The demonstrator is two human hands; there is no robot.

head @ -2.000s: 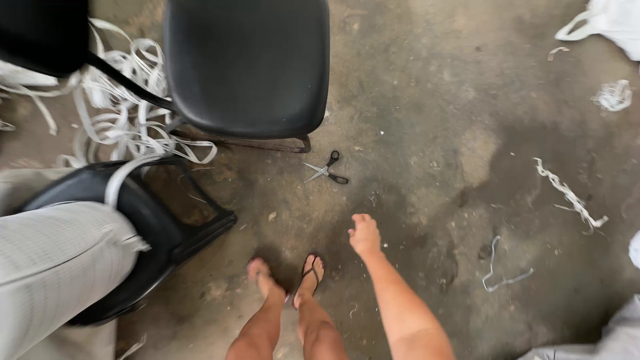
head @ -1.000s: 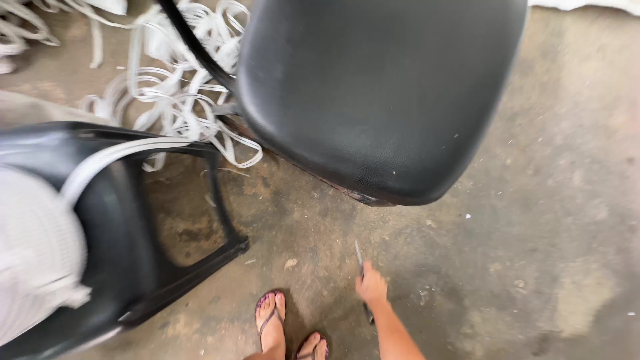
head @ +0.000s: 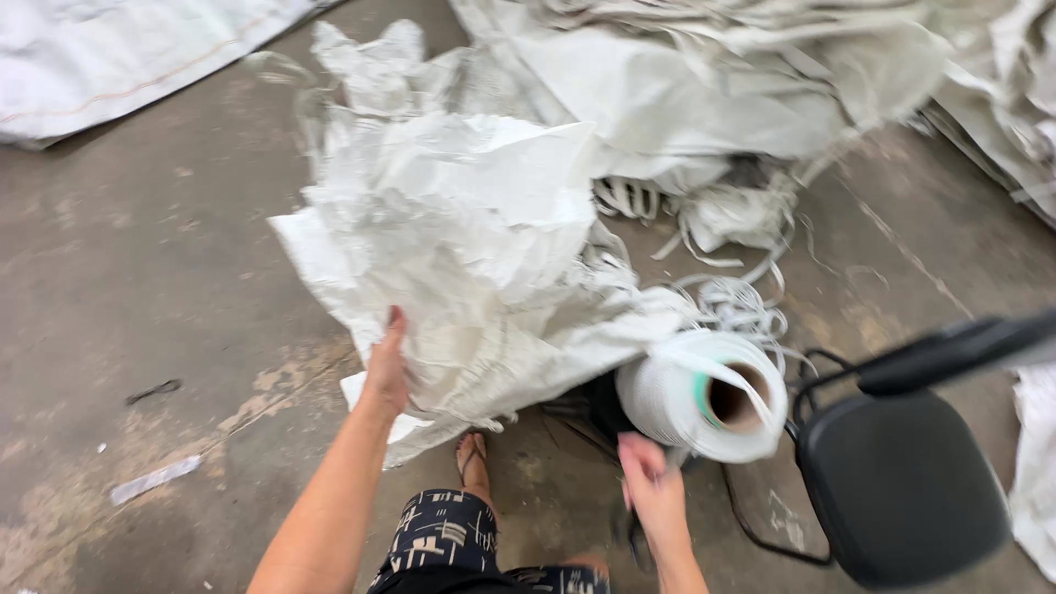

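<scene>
My left hand (head: 388,367) is at the lower left edge of a crumpled white woven plastic sheet (head: 462,239), its thumb on top and its other fingers hidden. My right hand (head: 652,474), blurred, is closed around scissors (head: 635,540), whose dark handles hang below the palm. Just above that hand lies a large roll of white strapping (head: 660,396) with a cardboard core, on something black that it mostly covers. Loose white strap (head: 734,309) is tangled beyond the roll.
A black padded chair (head: 903,491) stands at the right. Piled white woven sacks (head: 709,82) fill the top, and another white sheet (head: 140,49) lies at the top left. A dark cord loop (head: 154,392) and a pale strip (head: 155,480) lie on the concrete floor.
The scissors lay on the floor two seconds ago; my right hand has picked them up. My left hand has come into view at the white sheet. The view has swung round a lot.
</scene>
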